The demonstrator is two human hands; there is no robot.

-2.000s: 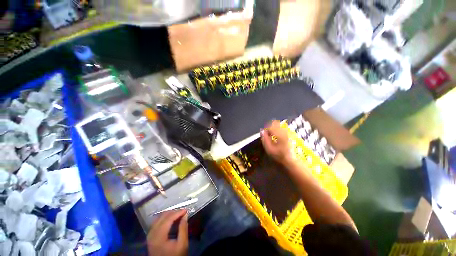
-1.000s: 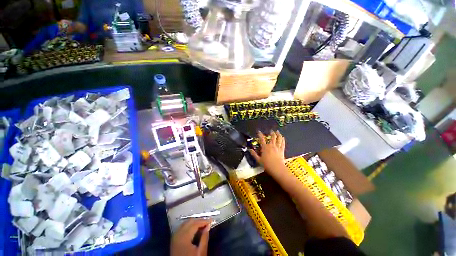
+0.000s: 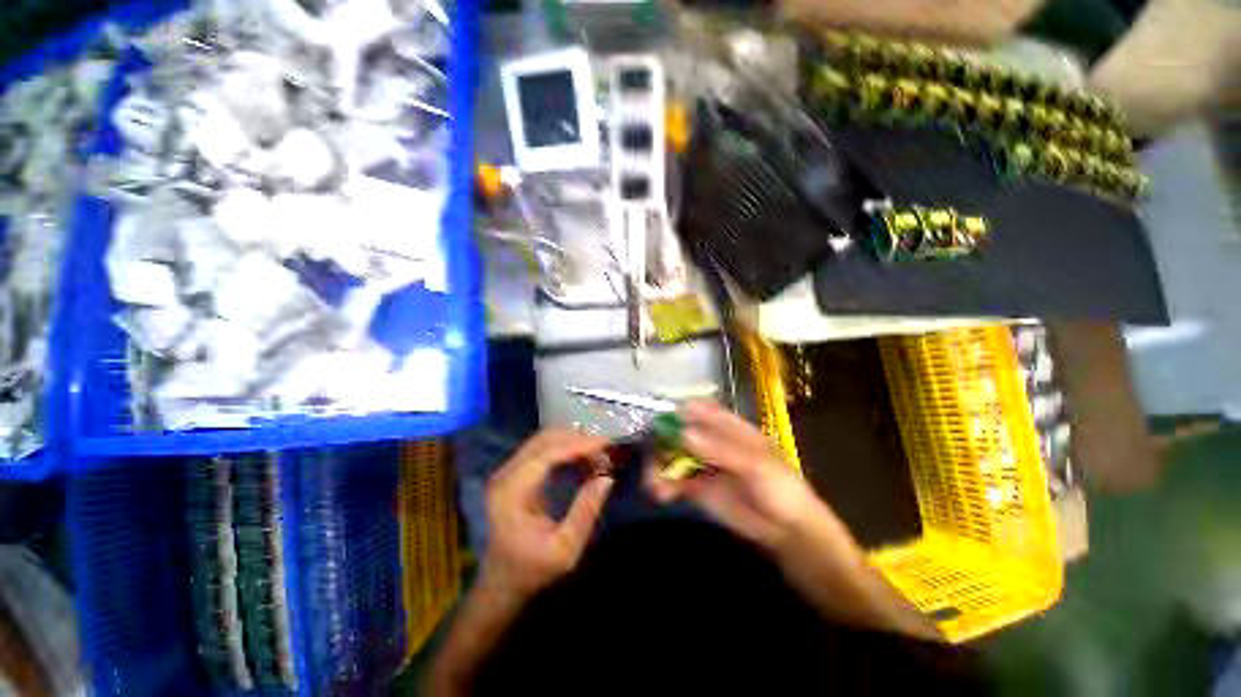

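Note:
My right hand (image 3: 746,477) grips a small green and yellow circuit board (image 3: 670,433) at its fingertips, just below the metal tray. My left hand (image 3: 544,507) is beside it, thumb and finger close together near a small dark spot; blur hides whether it holds anything. Silver tweezers (image 3: 615,398) lie in the metal tray (image 3: 565,370). The slim soldering iron (image 3: 636,293) points down above the tray, next to a yellow-olive sponge (image 3: 679,317).
Blue tray (image 3: 470,272) of white housings at left; blue crate (image 3: 136,545) with green boards below it. Black mat (image 3: 1062,259) at right, with rows of boards (image 3: 980,109) and a small group (image 3: 932,232). Yellow crate (image 3: 973,449) at right. Soldering machine (image 3: 549,109) behind the tray.
My right hand has come back from the black mat to beside my left hand, now with a board. A small group of boards now shows on the mat. The view has tilted down.

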